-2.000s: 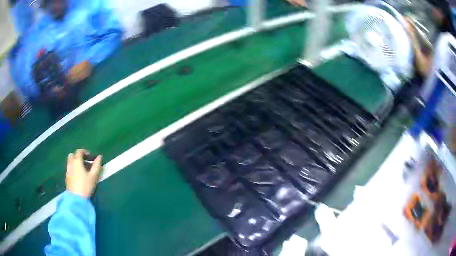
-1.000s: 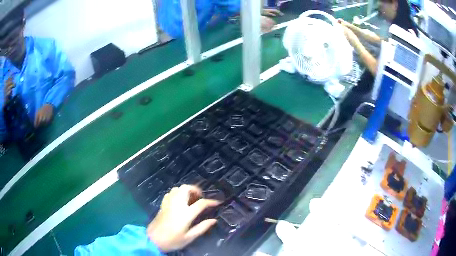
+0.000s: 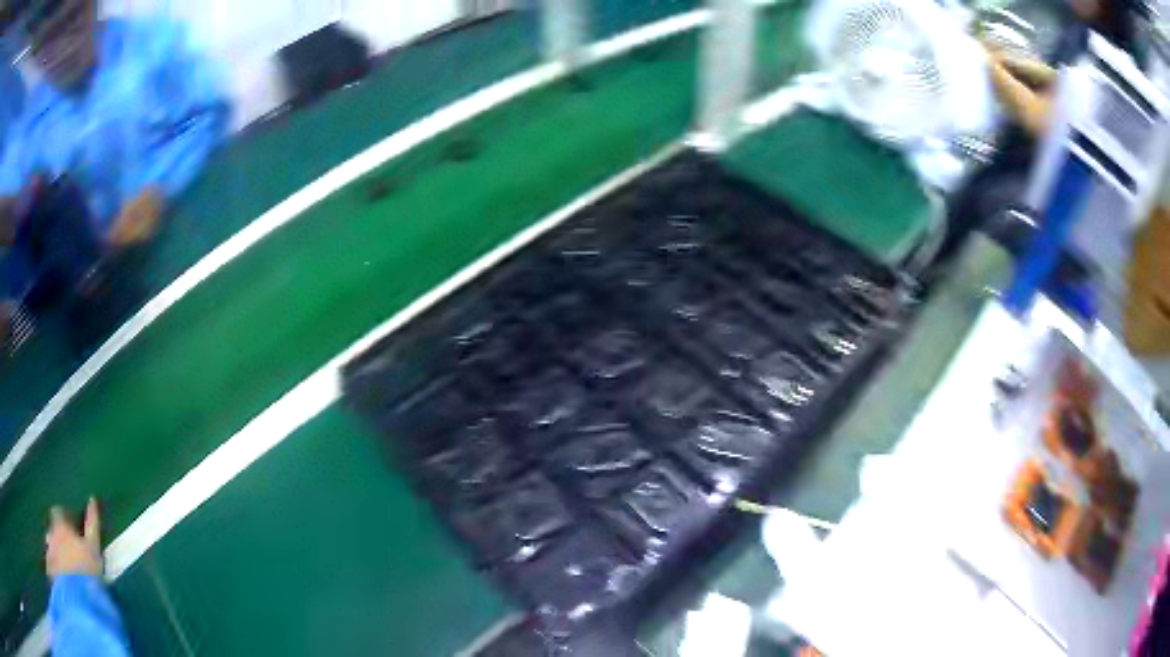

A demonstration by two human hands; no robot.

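Note:
My left hand (image 3: 75,546), bare with a blue sleeve, is small and blurred at the far lower left, over the edge of the green conveyor belt (image 3: 308,276). Its thumb and finger are apart and no part shows between them. A large glossy black blister tray (image 3: 616,385) with a grid of square pockets lies right of the belt's white rail, well away from the hand. Blur hides whether its pockets hold parts. My right hand cannot be made out.
Orange fixtures (image 3: 1042,511) with dark centres sit on the press plate at right. A white fan (image 3: 885,58) and a blue post (image 3: 1055,231) stand behind. Dark small parts (image 3: 458,150) lie on the belt. A person in blue (image 3: 167,109) sits across it. Pale shapes (image 3: 796,546) lie beside the tray.
My left hand was at the belt rail, then over the tray's near pockets, and is now back at the far left over the belt edge. The view has swung with it.

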